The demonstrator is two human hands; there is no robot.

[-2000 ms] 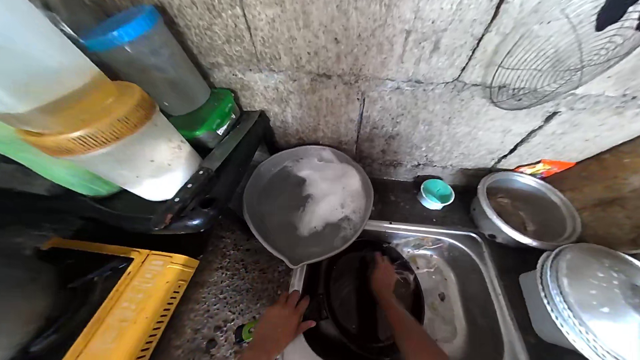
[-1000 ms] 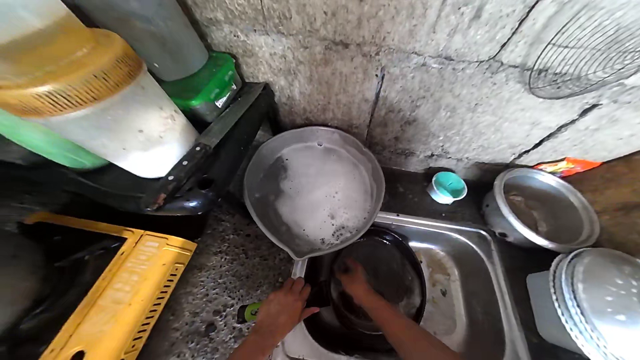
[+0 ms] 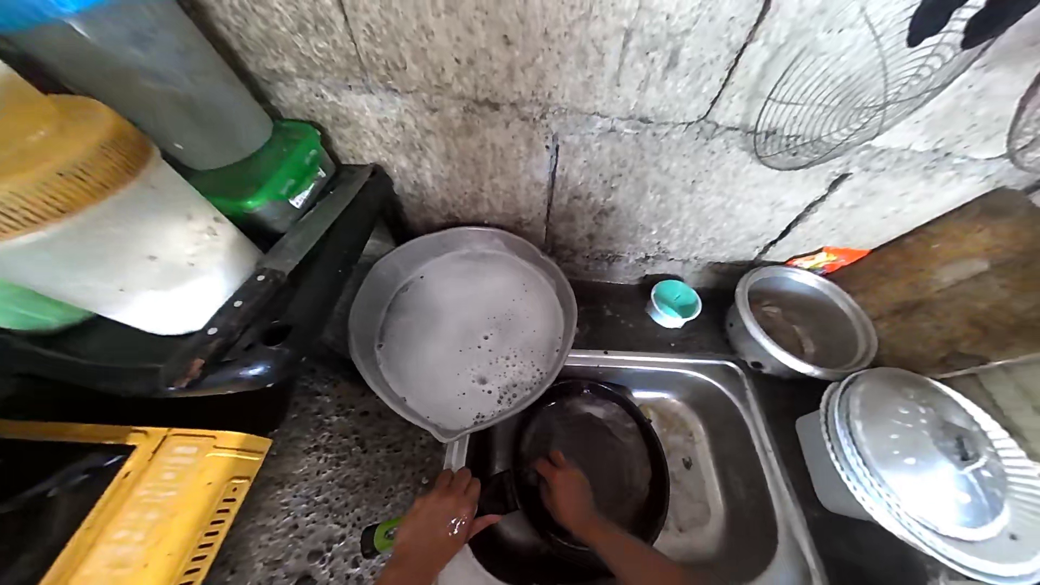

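Observation:
A dark frying pan [image 3: 626, 455] rests in the stainless steel sink [image 3: 731, 455], on top of other dark cookware. My left hand [image 3: 443, 516] grips its handle [image 3: 382, 536], whose green and black end shows left of the wrist. Inside the pan, my right hand [image 3: 565, 491] touches the surface with bent fingers; whether anything is under them is hidden. Just above the pan, a grey basin with a spout [image 3: 366, 325] holds cloudy, foamy water [image 3: 475, 333].
Behind the sink stand a small cup with teal contents [image 3: 675, 302] and a metal pot [image 3: 865, 333]. A lidded aluminium pot [image 3: 926, 455] is at right. A knife [image 3: 236, 317] lies on a black stand at left, above a yellow stove [image 3: 171, 487]. A wire strainer [image 3: 837, 106] hangs on the wall.
My right hand has moved left within the pan. The foam in the basin has spread from a patch over most of the water. My left hand remains at the handle.

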